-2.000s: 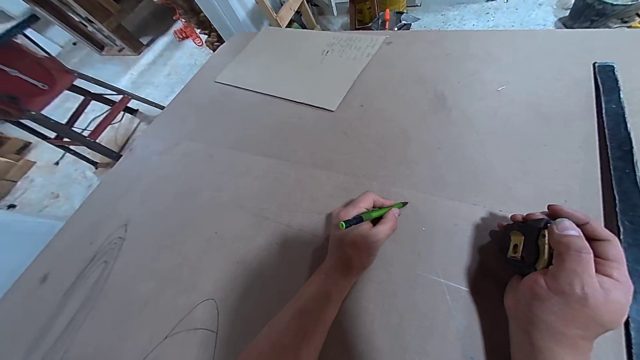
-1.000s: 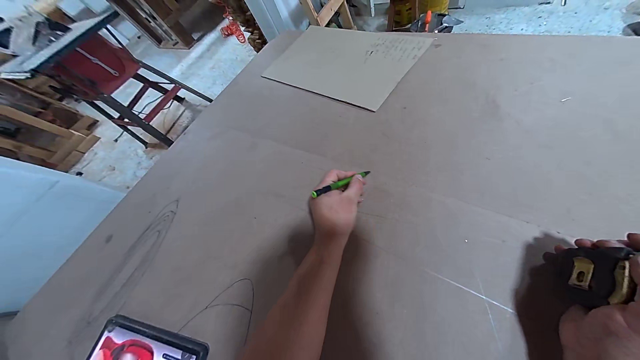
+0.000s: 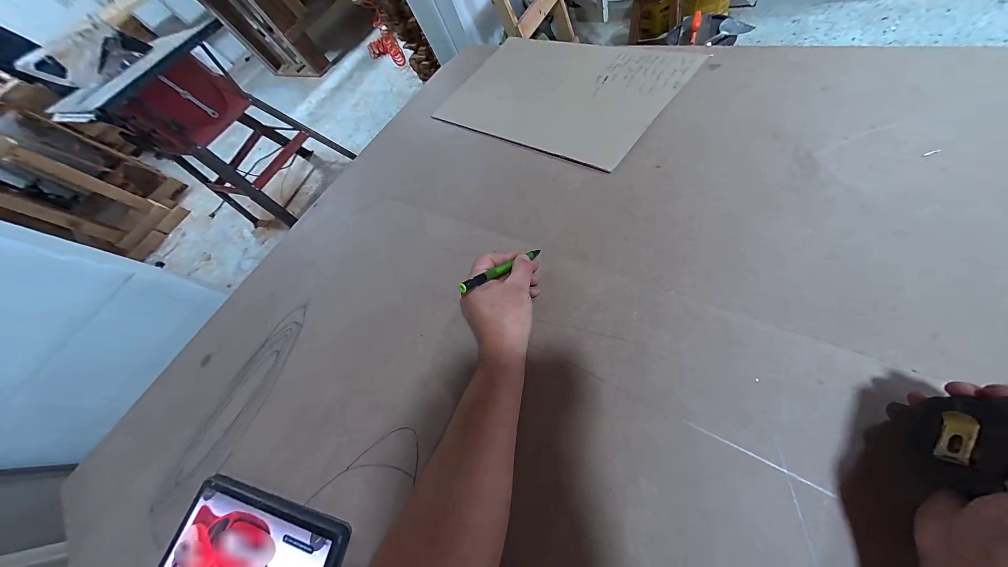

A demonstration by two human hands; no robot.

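My left hand [image 3: 504, 303] reaches over the middle of a large brown board [image 3: 756, 236] and grips a green and black marker or pencil [image 3: 492, 273], its dark tip pointing up and right, above the surface. At the right edge my right hand [image 3: 945, 524] is partly cut off by the frame, wrapped around a black and yellow tape measure [image 3: 957, 438]. Curved pencil lines [image 3: 382, 445] run on the board left of my left forearm. Crossing white lines [image 3: 776, 465] lie between the two hands.
A thinner sheet with handwriting [image 3: 551, 102] lies at the board's far edge. A tablet or phone in a black case [image 3: 287, 512] rests at bottom left. Beyond the left edge stand a red table saw [image 3: 185, 106] and a wooden pallet or frame [image 3: 87, 197] on the floor.
The view has swung left, bringing the black-cased device into sight. My right hand with the tape measure now sits at the right edge of the frame. Both hands keep their holds.
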